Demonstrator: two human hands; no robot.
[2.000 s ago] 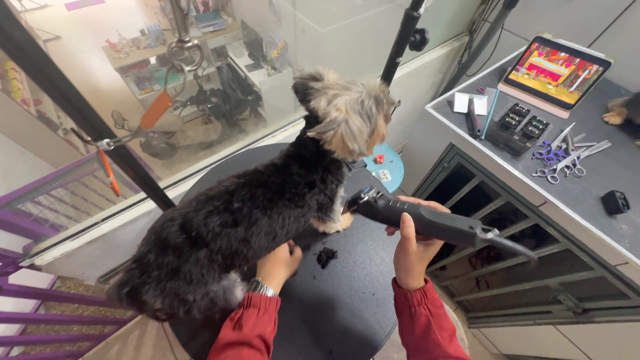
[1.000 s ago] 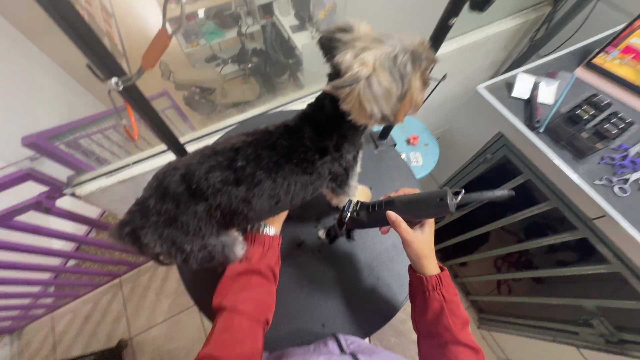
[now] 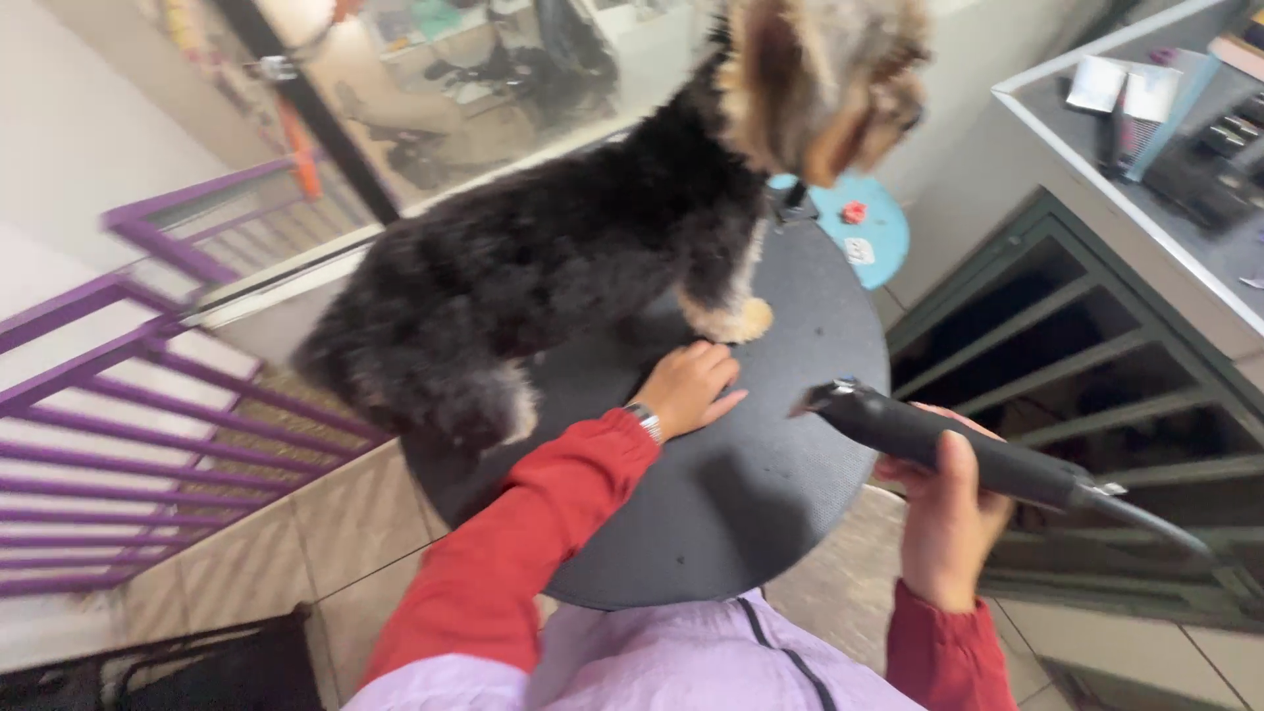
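A small dog with a black body and a tan head (image 3: 553,237) stands on a round black grooming table (image 3: 731,494). My left hand (image 3: 688,390), with a metal watch at the wrist, rests palm down on the tabletop beside the dog's pale front paw, fingers slightly apart and holding nothing. Over the table's right edge, my right hand (image 3: 948,513) grips a black corded hair clipper (image 3: 948,444). Its blade end points left toward the table, apart from the dog, and its cord runs off to the right.
Beyond the table is a light-blue round surface (image 3: 889,232) with a small red item. At right, a grey counter (image 3: 1066,109) bears tools above a barred cage (image 3: 1047,346). Purple railings (image 3: 197,464) stand at left, and a black post (image 3: 316,109) rises behind the dog.
The clipper in my right hand has moved away from the dog's front legs. My left hand, earlier partly hidden by the dog's body, now lies in plain sight. The dark hair clump on the tabletop is gone from sight.
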